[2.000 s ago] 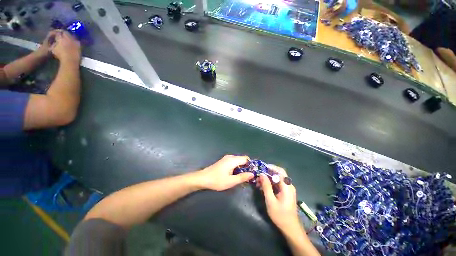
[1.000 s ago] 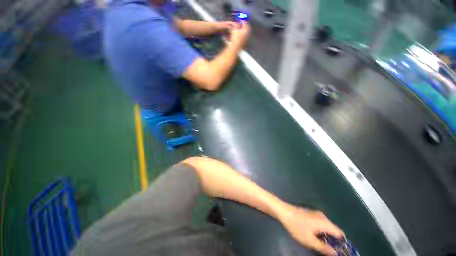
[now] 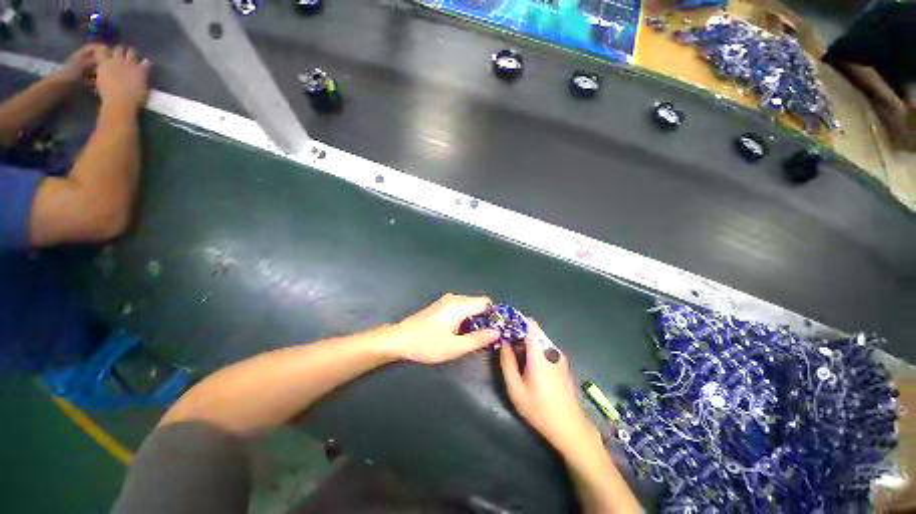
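Note:
My left hand (image 3: 442, 329) and my right hand (image 3: 540, 381) meet over the dark green bench, below the middle of the view. Between their fingertips they hold a blue circuit board assembly (image 3: 510, 323) with parts and wires on it. A small dark round piece (image 3: 551, 354) shows at my right fingers. The fingers hide part of the board. A large heap of blue boards with white wires (image 3: 753, 412) lies to the right of my hands. A bright yellow-green piece (image 3: 601, 401) lies between my right hand and the heap.
A pale metal rail (image 3: 467, 208) separates the bench from the dark conveyor belt (image 3: 603, 171). Black round units (image 3: 586, 83) are spaced along the belt. A slanted metal post (image 3: 246, 80) stands at the rail. Another person's arms (image 3: 105, 151) reach in at the left. A second board pile (image 3: 768, 70) lies across the belt.
The view swung left, then returned to the bench. Both hands are at the board again; my right hand was out of view one second ago. Units on the belt have shifted left since the oldest frame.

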